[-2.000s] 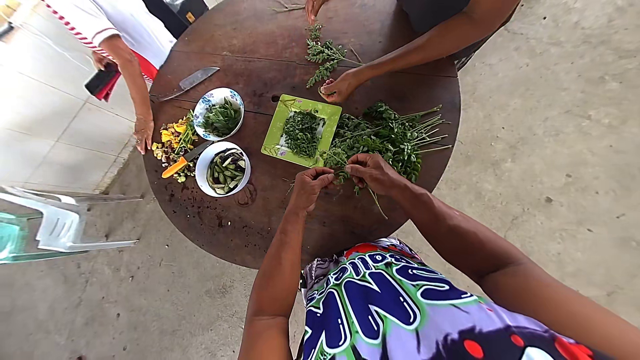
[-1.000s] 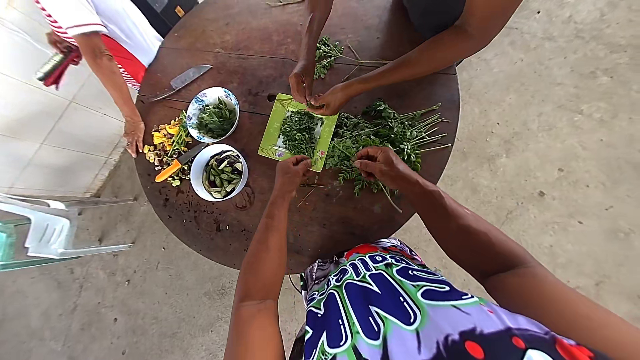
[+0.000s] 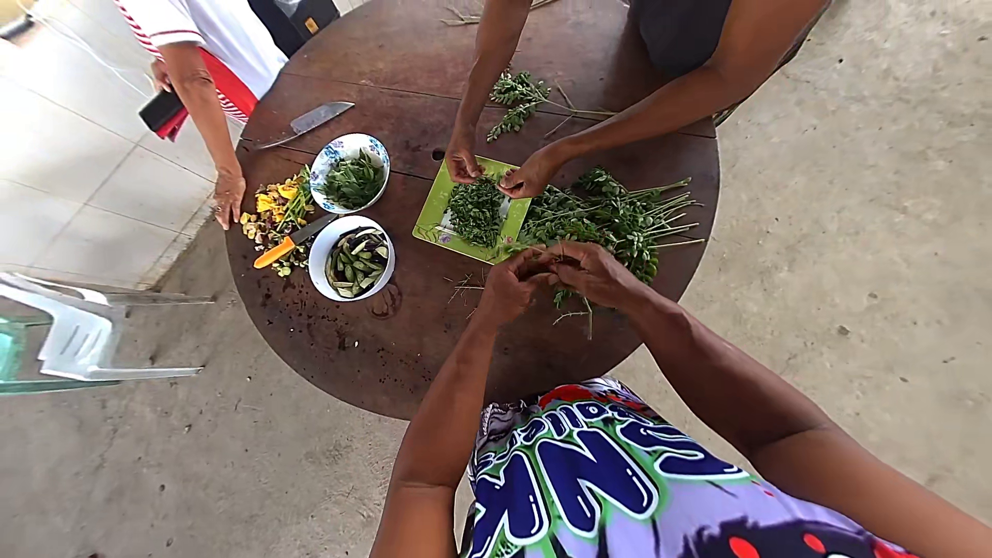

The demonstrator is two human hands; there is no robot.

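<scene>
A thin leafy sprig runs between my left hand (image 3: 513, 285) and my right hand (image 3: 595, 273), whose fingers pinch it just below the green square plate (image 3: 431, 211). Small picked green leaves (image 3: 474, 213) lie heaped on that plate. Beyond my right hand spreads a pile of leafy green stems (image 3: 612, 217), stalks pointing right. Bare twigs (image 3: 463, 288) lie on the wood left of my left hand. Across the table, a co-worker's two hands (image 3: 523, 177) hold something small over the plate's far edge.
On the round wooden table (image 3: 434, 349) are a bowl of leaves (image 3: 353, 174), a bowl of cut vegetables (image 3: 355, 260), an orange-handled knife (image 3: 279, 249), yellow-and-brown scraps (image 3: 271, 209) and a large knife (image 3: 322, 116). Another person's hand (image 3: 229, 198) rests at the left edge. Plastic chairs (image 3: 77, 333) stand left.
My left hand has moved right from the plate's near edge to meet my right hand. The co-worker's hands, apart two seconds ago by a sprig, are now together over the plate.
</scene>
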